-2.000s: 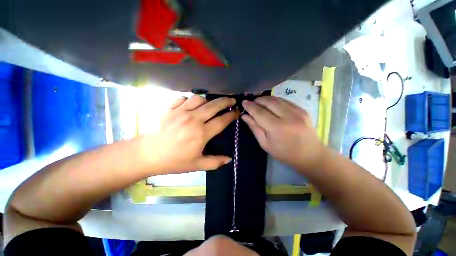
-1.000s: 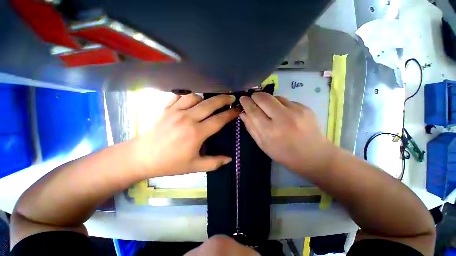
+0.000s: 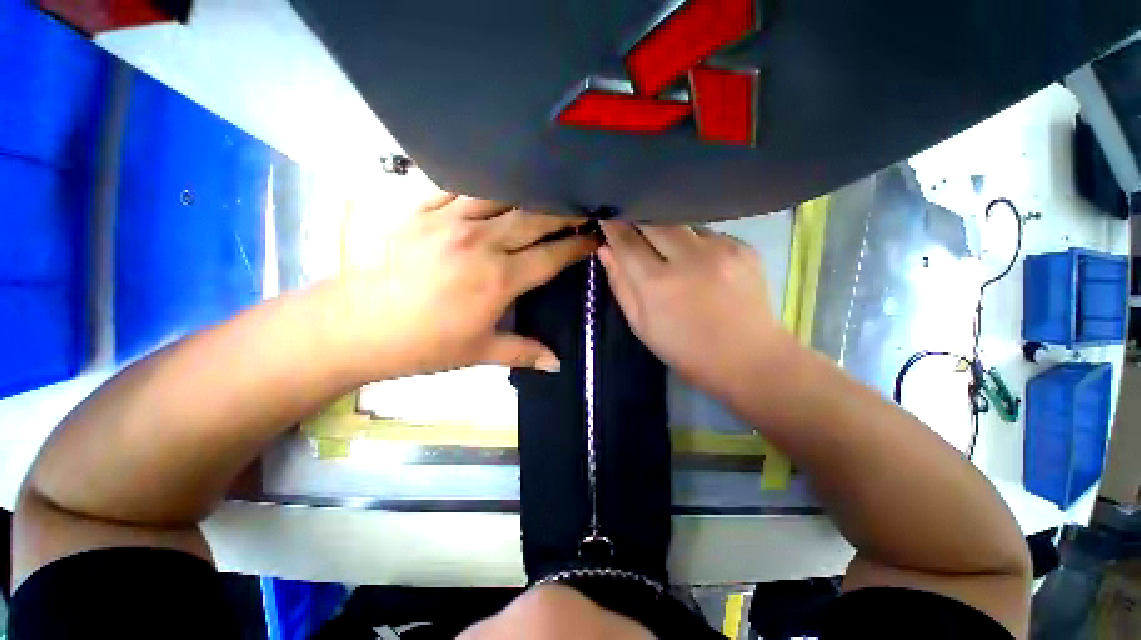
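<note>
A long black strap body (image 3: 632,413) lies over the machine bed and hangs towards me, with a silver zipper (image 3: 591,388) down its middle. A slider (image 3: 594,546) sits at the near end, and a curved zip edge (image 3: 601,575) shows just below it. My left hand (image 3: 457,288) lies flat on the strap's far left side, thumb spread. My right hand (image 3: 688,294) presses the far right side, fingertips almost meeting the left ones beside the zip. The strap's far end is hidden under the fingers and the machine head (image 3: 701,138).
The dark grey head with a red logo fills the top. Yellow tape (image 3: 805,275) frames the bed plate. A blue crate (image 3: 163,213) is at far left. Blue parts bins (image 3: 1064,431) and green-handled snips (image 3: 1001,395) with black cord are at right.
The camera view has shifted, so the head and logo sit further right. Both hands and the strap have moved slightly up the picture. The near zip end and curved edge show more.
</note>
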